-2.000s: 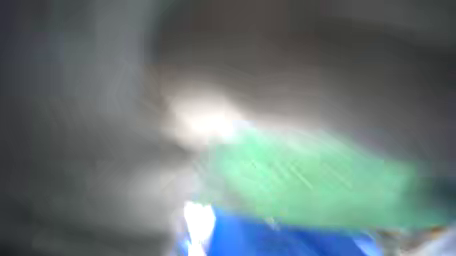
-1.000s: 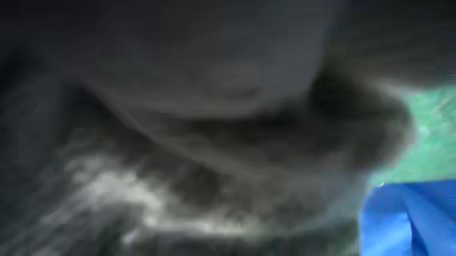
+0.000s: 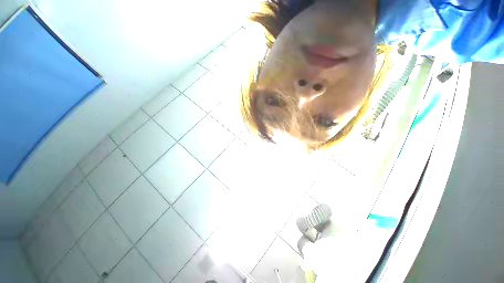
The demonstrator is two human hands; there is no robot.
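Observation:
Neither my left hand nor my right hand can be made out. Nearest in front, a person's head [image 3: 320, 77] hangs upside down at the top centre, with a blue garment [image 3: 470, 27] at the top right. No tool or circuit board shows. The picture is tilted and heavily overexposed.
A gridded, ceiling-like tiled surface [image 3: 166, 160] fills the middle and left. A blue panel [image 3: 41, 94] is at the upper left. Ribbed grey ducts [image 3: 314, 216] show at the lower centre and upper right. A large plain grey surface [image 3: 470, 182] covers the right edge; I cannot tell what it is.
The camera has swung from blurred close dark shapes, green mat and blue cloth to an upward, upside-down view of a person and the tiled surface. The mat is out of view.

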